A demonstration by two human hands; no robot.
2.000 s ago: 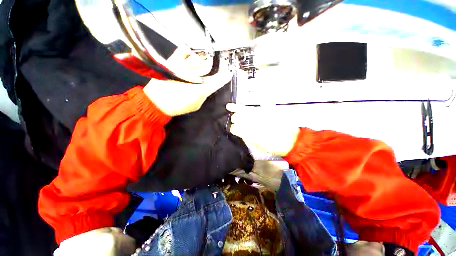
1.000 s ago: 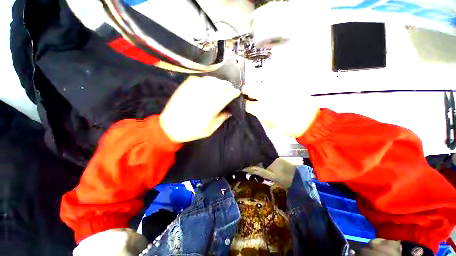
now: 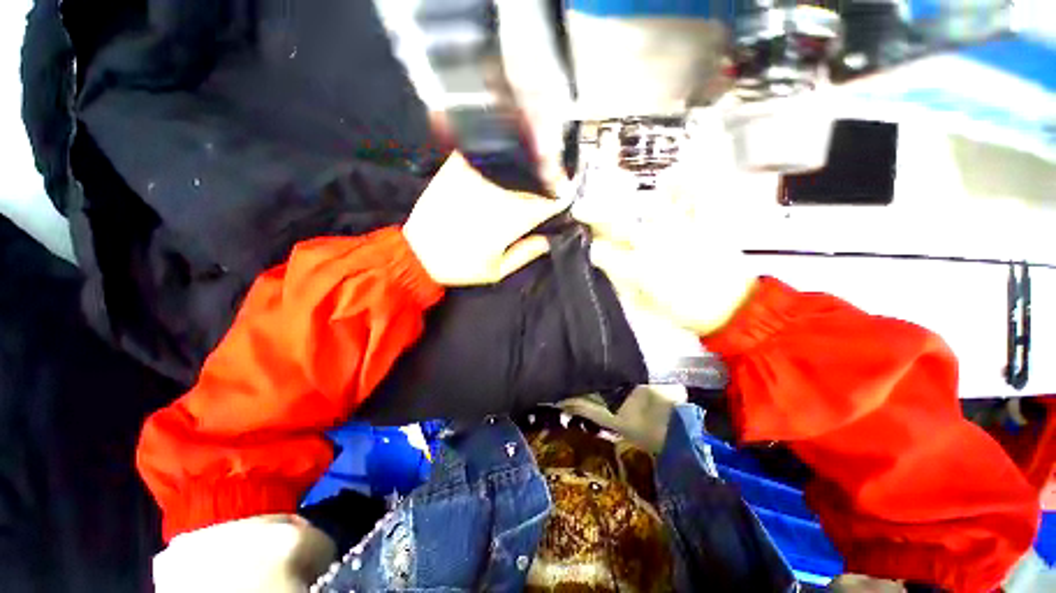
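A black garment piece (image 3: 475, 359) lies under and left of my hands, with a stitched line near its right edge. My left hand (image 3: 481, 226) grips the cloth just in front of the needle area. My right hand (image 3: 677, 261) pinches the cloth edge beside my left fingertips; it is overexposed against the white bed. The presser foot and needle area (image 3: 646, 151) of the sewing machine is just beyond my hands, partly blurred. Whether the edge lies under the foot cannot be told.
The white machine bed (image 3: 880, 301) spreads to the right. Thread snips (image 3: 1018, 324) lie at its right side. A black rectangle (image 3: 851, 162) is right of the needle, partly covered by the machine head. Blue material (image 3: 776, 510) shows below the table. More black cloth (image 3: 70, 452) hangs at the left.
The view has shifted, and the machine head appears lower and more blurred. My hands have drawn together at the cloth edge since the oldest frame. The stitched line near the edge shows more clearly.
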